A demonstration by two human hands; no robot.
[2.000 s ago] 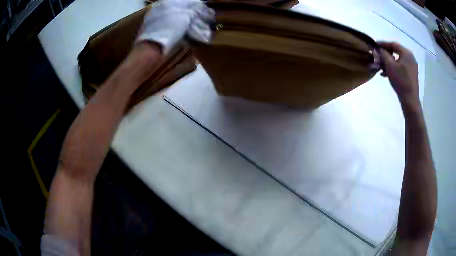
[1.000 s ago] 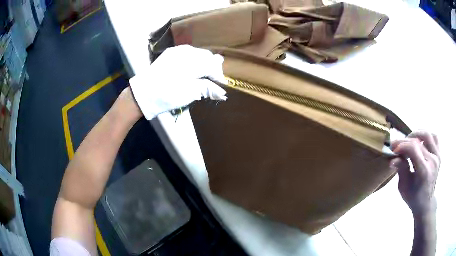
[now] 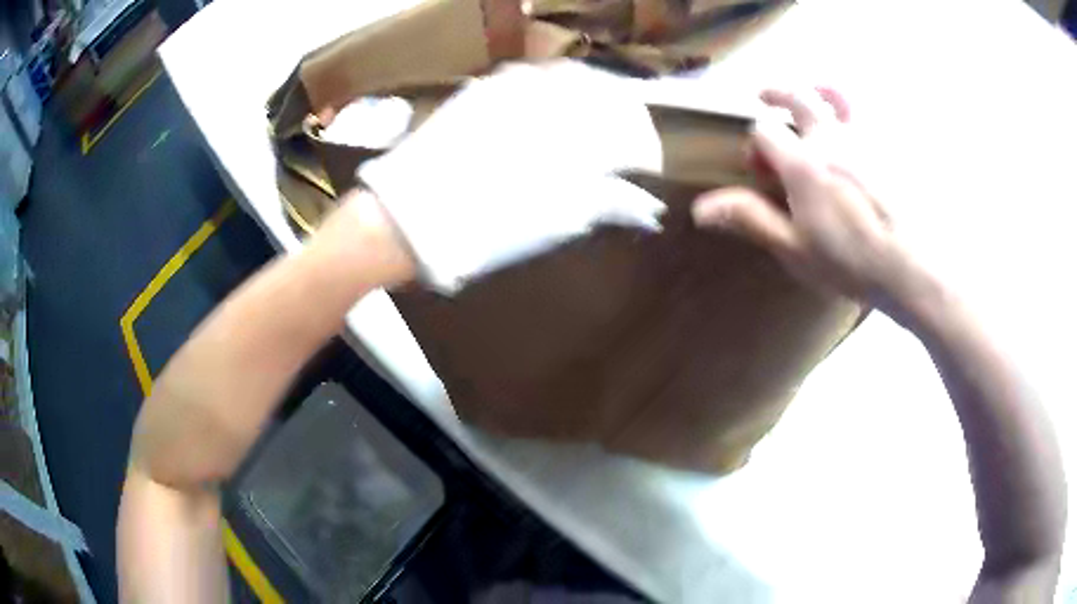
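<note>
A brown tote bag (image 3: 614,342) stands on the white table in front of me, its broad side facing me. My left hand (image 3: 532,165), in a white cotton glove, lies over the left part of the bag's top edge and grips it; the image is blurred there. My right hand (image 3: 809,195), bare, is at the right part of the top edge, thumb on the near side and fingers over the far side. The hands hide much of the opening, and the zipper does not show. A small white patch (image 3: 369,122) shows at the bag's upper left.
Folded brown bag bodies (image 3: 402,53) lie behind the bag on the white table (image 3: 898,472). A stool with a clear-looking square top (image 3: 343,490) stands below the table's left edge. Dark floor with yellow lines (image 3: 177,271) is at the left.
Both hands have moved inward along the top edge, closer together. The bag has moved up and left in view, and its zipper and opening are now hidden.
</note>
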